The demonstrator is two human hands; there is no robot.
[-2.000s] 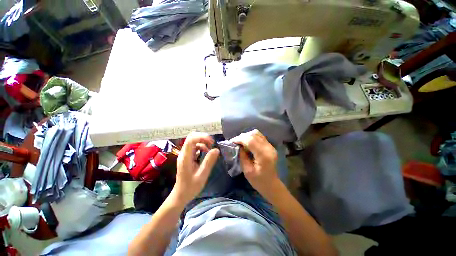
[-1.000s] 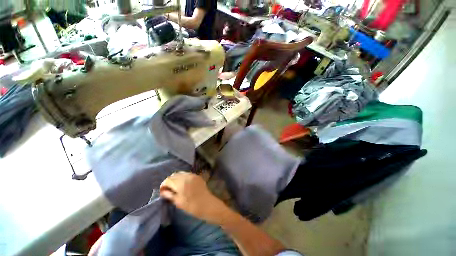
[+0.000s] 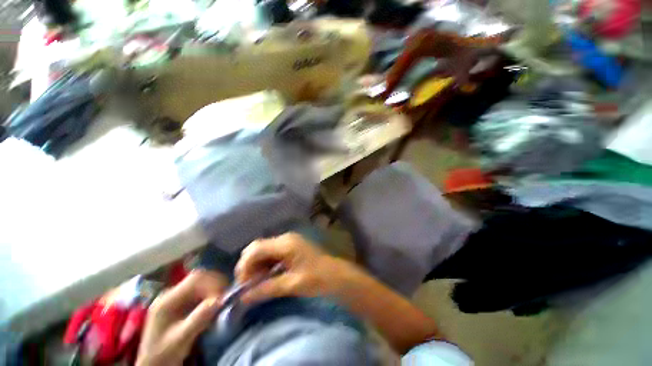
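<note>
The frame is blurred. My left hand [image 3: 182,311] and my right hand [image 3: 282,268] are close together over my lap, in front of the table edge. Their fingers pinch a small narrow piece of grey cloth [image 3: 230,294] between them. A larger grey-blue garment panel [image 3: 239,186] lies over the front edge of the white table, under the arm side of the cream sewing machine [image 3: 236,75]. The presser foot and needle cannot be made out.
A spare grey panel [image 3: 404,221] is right of my right hand, with black cloth [image 3: 543,250] beyond it. Red cloth [image 3: 107,325] lies below the white table [image 3: 86,229]. A brown wooden chair [image 3: 429,53] and a heap of grey cloth [image 3: 536,132] are behind.
The head view swung right, then partly back left. My left hand, barely seen a second ago, is back in view beside my right. The grey cloth between them looks more bunched.
</note>
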